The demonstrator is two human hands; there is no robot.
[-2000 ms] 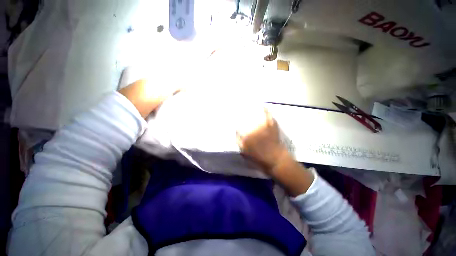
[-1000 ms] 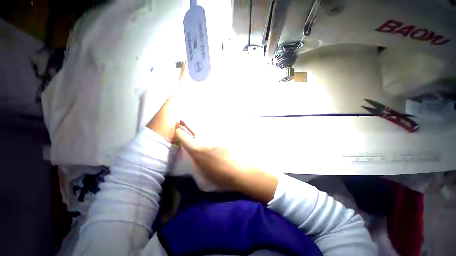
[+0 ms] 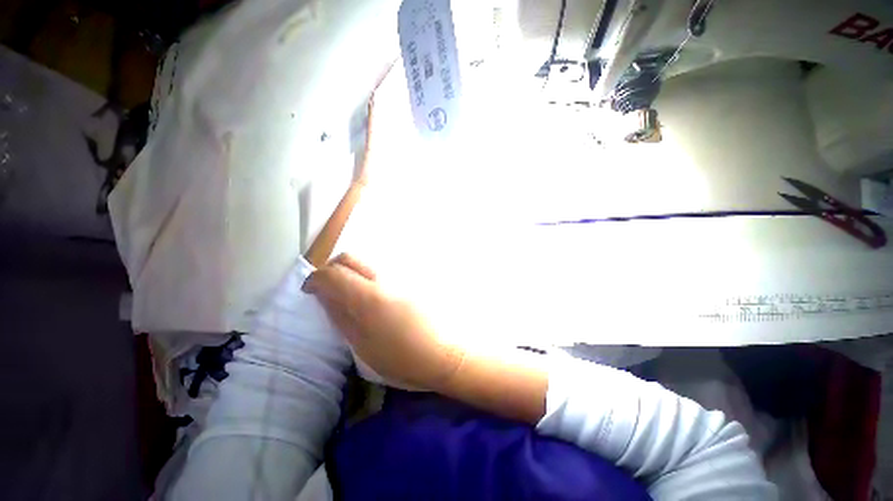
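A pale fabric piece, washed out by the lamp, lies on the table left of the needle; its edges are hard to see. My left hand (image 3: 370,127) reaches forward beside the lamp, and its fingers are lost in the glare. My right hand (image 3: 387,328) lies at the table's front edge, by my left cuff, with fingers bent; a bit of pale cloth shows under it. Whether it grips the cloth cannot be told. The presser foot (image 3: 643,125) of the sewing machine (image 3: 754,34) stands right of both hands, with no hand at it.
The sewing lamp (image 3: 428,68) hangs close to my left hand. Red-handled snips (image 3: 835,212) lie at the right. A large heap of pale cloth (image 3: 211,186) covers the table's left side. A printed ruler scale (image 3: 803,309) runs along the front edge. A red bin (image 3: 850,421) is below.
My right hand has moved left from the front of the table to beside my left cuff. My left hand reaches further forward. The view has shifted left, so the machine and snips appear further right.
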